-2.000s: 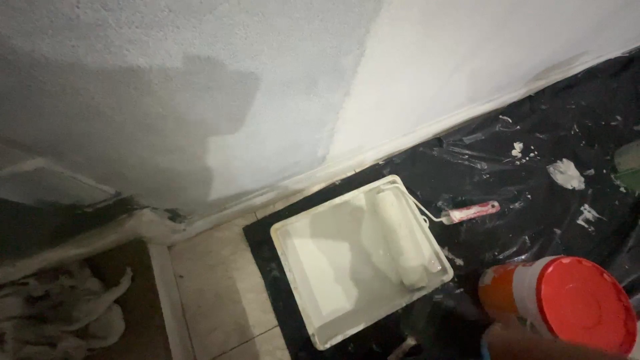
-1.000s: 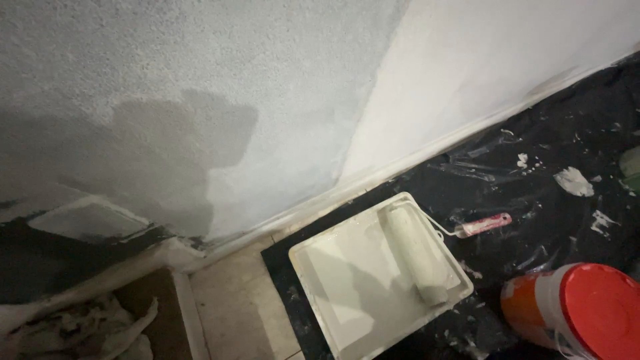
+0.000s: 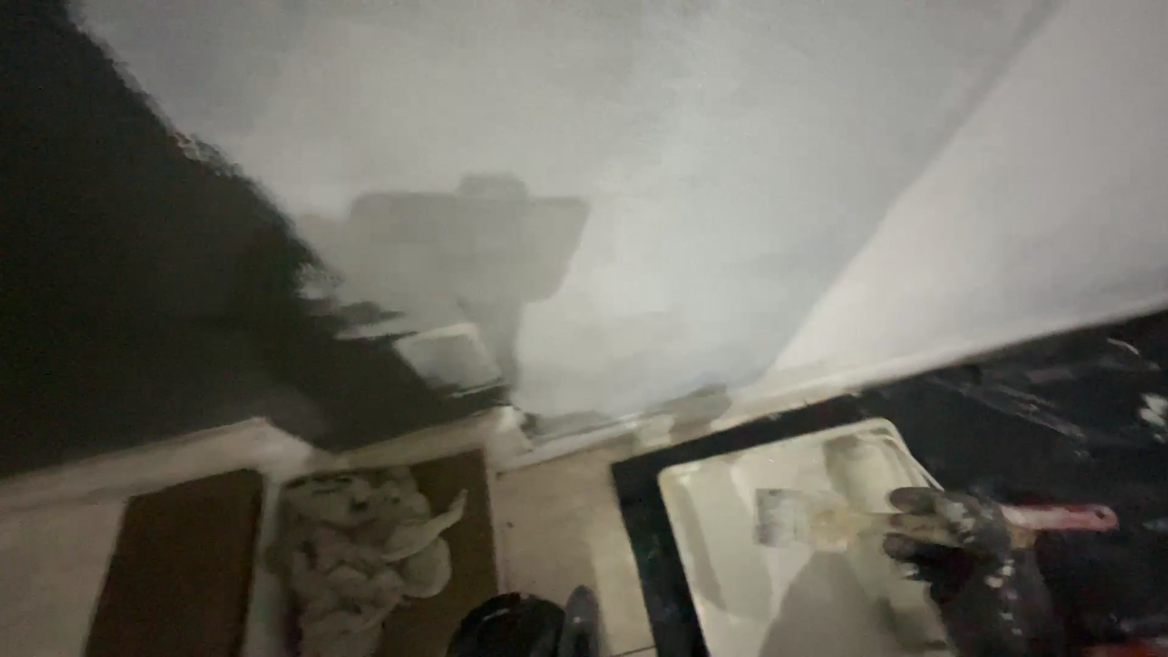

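Note:
My right hand [image 3: 972, 538], in a dark paint-spotted glove, is closed around the handle of a flat paintbrush [image 3: 821, 520]. The brush points left over the white paint tray [image 3: 680, 520], its pale bristles blurred. Behind the hand, a paint roller [image 3: 858, 461] lies in the tray, with its red handle [image 3: 1063, 517] out to the right. Dark rounded shapes [image 3: 511, 630] show at the bottom edge; I cannot tell whether my left hand is among them. The wall [image 3: 684, 210] has pale paint beside a dark area [image 3: 137, 274] at the left.
Black plastic sheeting [image 3: 1049, 411] with white smears lies under the tray, along the baseboard [image 3: 812, 401]. Crumpled pale cloth or plastic [image 3: 365, 547] sits on a brown surface [image 3: 470, 547] at lower left. Light floor tiles [image 3: 557, 538] lie between that and the sheeting.
My right hand has come into view over the tray with a paintbrush. The view has swung left, so more dark wall shows and the orange-and-white bucket with the red lid is mostly out of view.

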